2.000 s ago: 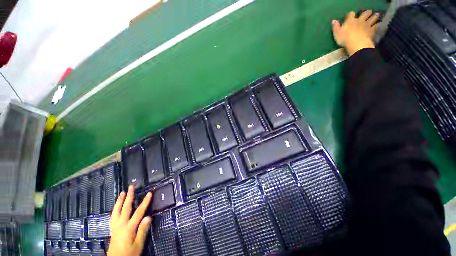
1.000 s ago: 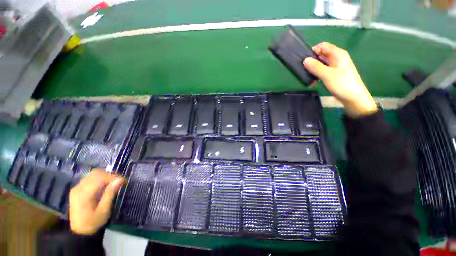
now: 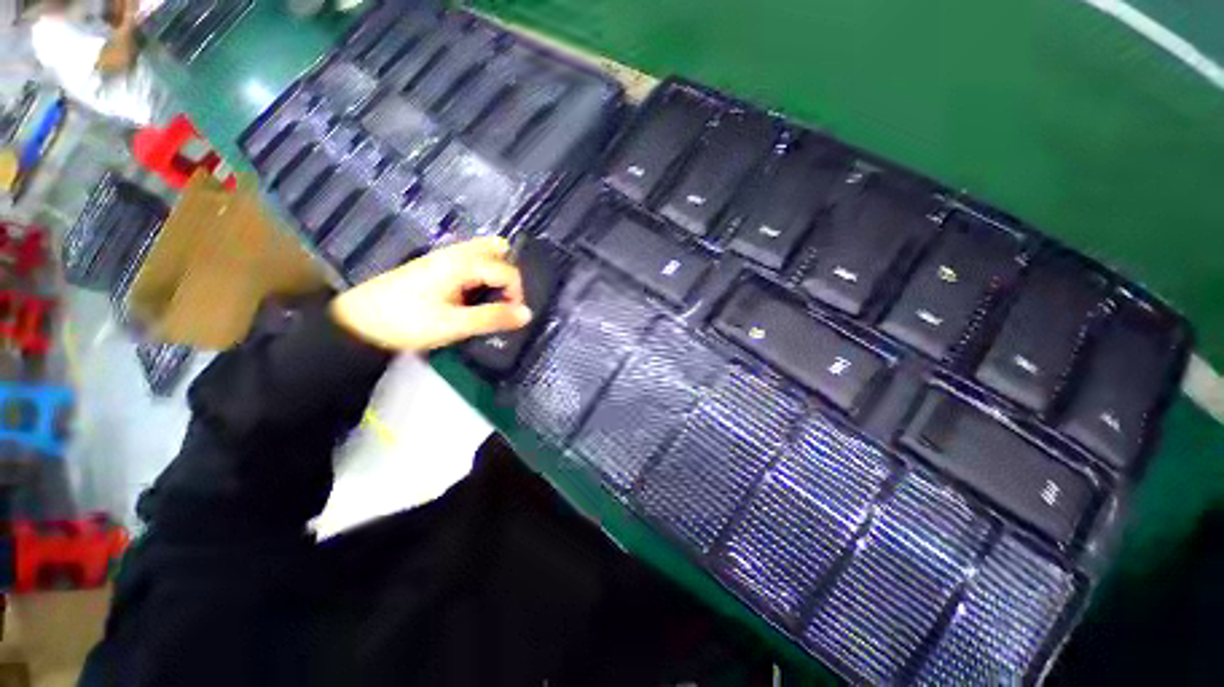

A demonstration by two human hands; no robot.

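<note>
My left hand (image 3: 443, 293) comes in from the left. Its thumb and fingers are closed at a black phone-shaped part (image 3: 537, 275) at the left end of the working tray's near row, and partly cover it. Blur hides whether the part is fully down in its pocket. The working tray (image 3: 792, 427) has dull black parts with small pale logos in its far row and middle row. The rest of its near row shows shiny ribbed pockets. My right hand is out of view.
Another stack of shiny black trays (image 3: 403, 128) adjoins on the left. The green conveyor (image 3: 940, 94) runs beyond. Cardboard (image 3: 222, 262), red stools (image 3: 61, 550) and a blue stool (image 3: 34, 413) are on the floor at left. A white sheet (image 3: 403, 443) lies below my left hand.
The view has swung left and tilted. My right hand, which held a black part over the conveyor, has left the picture. A black part now shows at the near row's left end, by my left hand.
</note>
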